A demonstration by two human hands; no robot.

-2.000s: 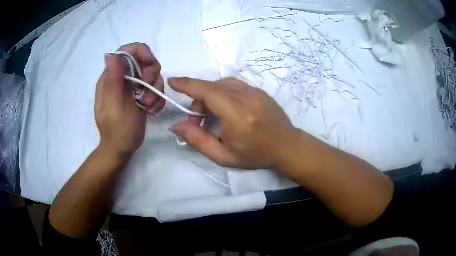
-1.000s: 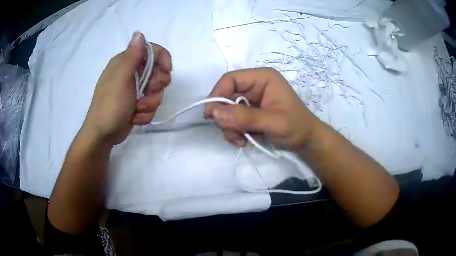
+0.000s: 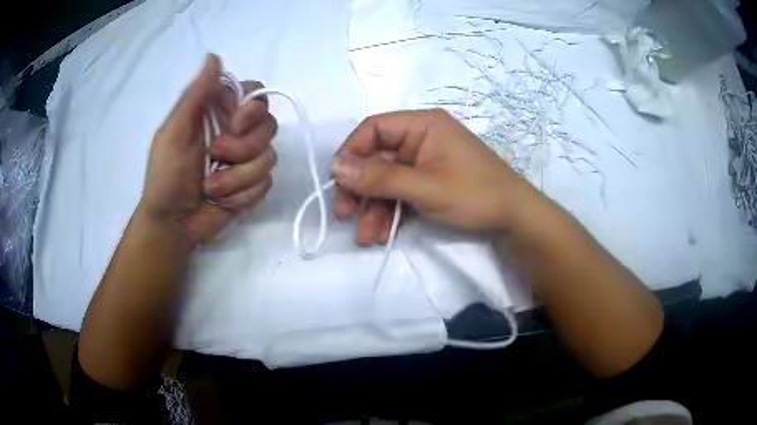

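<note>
A white cable [image 3: 310, 166] runs between my two hands over the white cloth. My left hand [image 3: 212, 158] is closed around several loops of it, thumb up. From there the cable hangs in a small twisted loop and rises to my right hand [image 3: 407, 170], which pinches it between thumb and fingers. The rest of the cable drops below my right hand and curves over the cloth's front edge. The right hand is slightly blurred. No cable end shows clearly.
The white cloth [image 3: 124, 166] covers the bench. Thin whitish-grey twist ties [image 3: 531, 116] lie scattered at the right. A crumpled white rag [image 3: 649, 75] lies at the upper right. A tangled cable heap [image 3: 741, 149] is at the far right edge, and clear plastic [image 3: 21, 191] at the left edge.
My left hand now holds more loops of the cable. My hands moved apart from their close position two seconds ago, and a twisted slack loop now hangs between them.
</note>
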